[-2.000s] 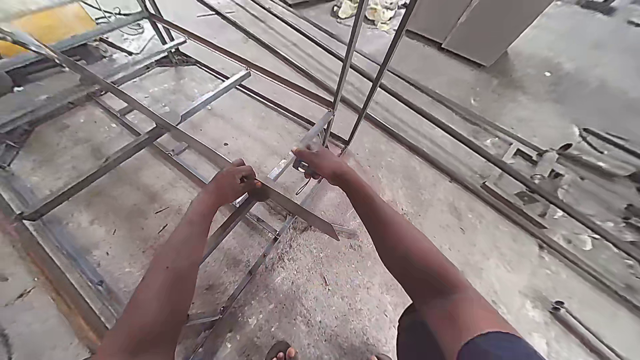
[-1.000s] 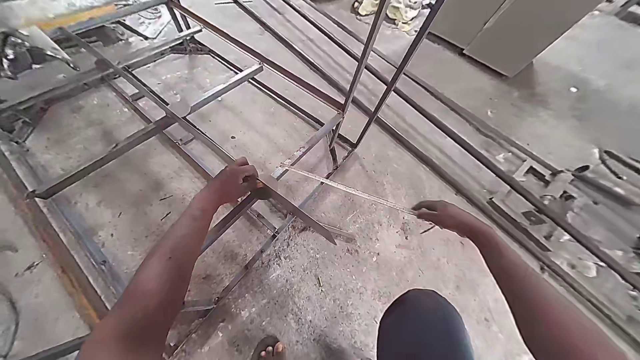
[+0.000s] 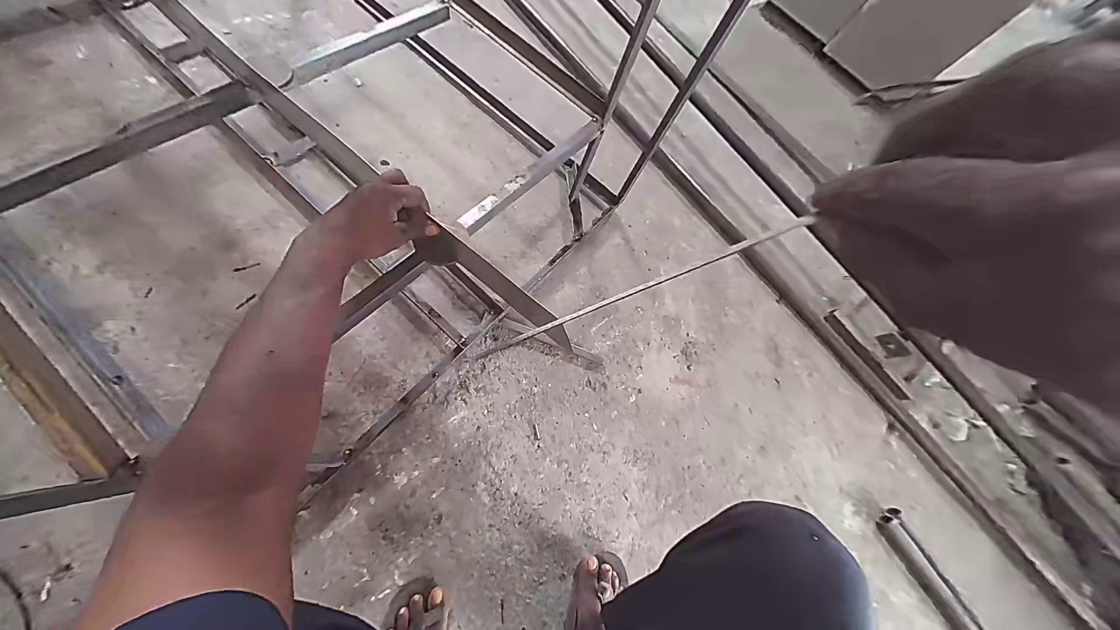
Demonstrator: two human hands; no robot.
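My left hand (image 3: 376,219) is closed on a flat metal bar (image 3: 503,280) that lies across the welded metal frame (image 3: 534,175); the bar's pointed end sticks out over the concrete floor. Large and blurred at the right edge, my right hand (image 3: 919,219) is raised, its fingertips pinching one end of a thin pale strip (image 3: 674,280), whose kind I cannot tell. The strip runs down and left to beside the bar's pointed end, close to a frame rail. A dark round patch or piece (image 3: 436,247) shows just below my left fingers.
Long steel bars (image 3: 770,280) lie diagonally on the floor to the right. A short metal tube (image 3: 927,569) is at the lower right. Grey boxy panels (image 3: 919,35) stand at the top right. Two thin uprights (image 3: 678,105) rise from the frame. My feet in sandals (image 3: 599,582) are below.
My right hand has moved from beside the frame out to the right and nearer the camera, with the pale strip stretched out. My left hand stays on the bar. The view has moved closer.
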